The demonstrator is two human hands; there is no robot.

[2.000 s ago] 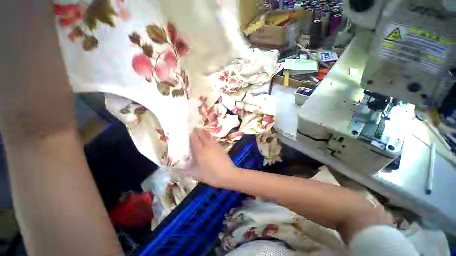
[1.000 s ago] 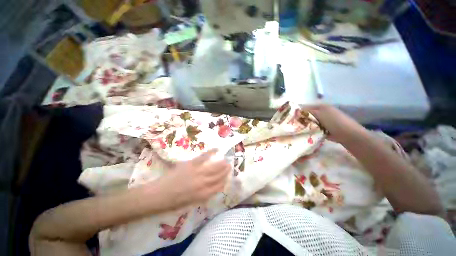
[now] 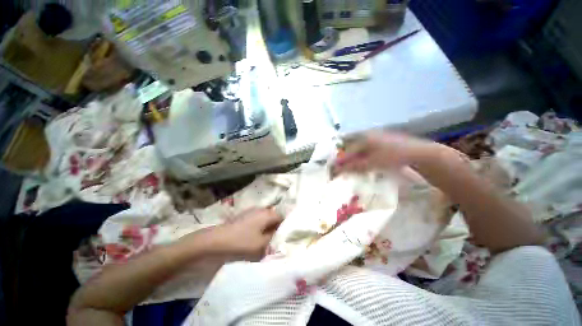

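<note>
A cream floral fabric piece [image 3: 344, 210] lies bunched over my lap. My left hand [image 3: 252, 230] is closed on its left part, in front of the sewing machine bed. My right hand [image 3: 367, 151] holds its upper part near the table's front edge and is blurred. The fingertips of both hands are partly hidden in the cloth. The sewing machine bed [image 3: 220, 149] stands just beyond the fabric, with the brightly lit needle area [image 3: 246, 105] above it.
The white table [image 3: 408, 83] extends right of the machine. Dark snips [image 3: 357, 49] and a red-brown stick [image 3: 394, 43] lie at its back on a beige cloth. A dark slim tool [image 3: 289, 119] lies beside the bed. Floral heaps lie left [image 3: 96, 137] and right [image 3: 542, 159].
The view has turned, so the machine now shows further left. The fabric, spread flat across the lap a second ago, is now gathered upward between my hands. My right hand has moved toward the middle.
</note>
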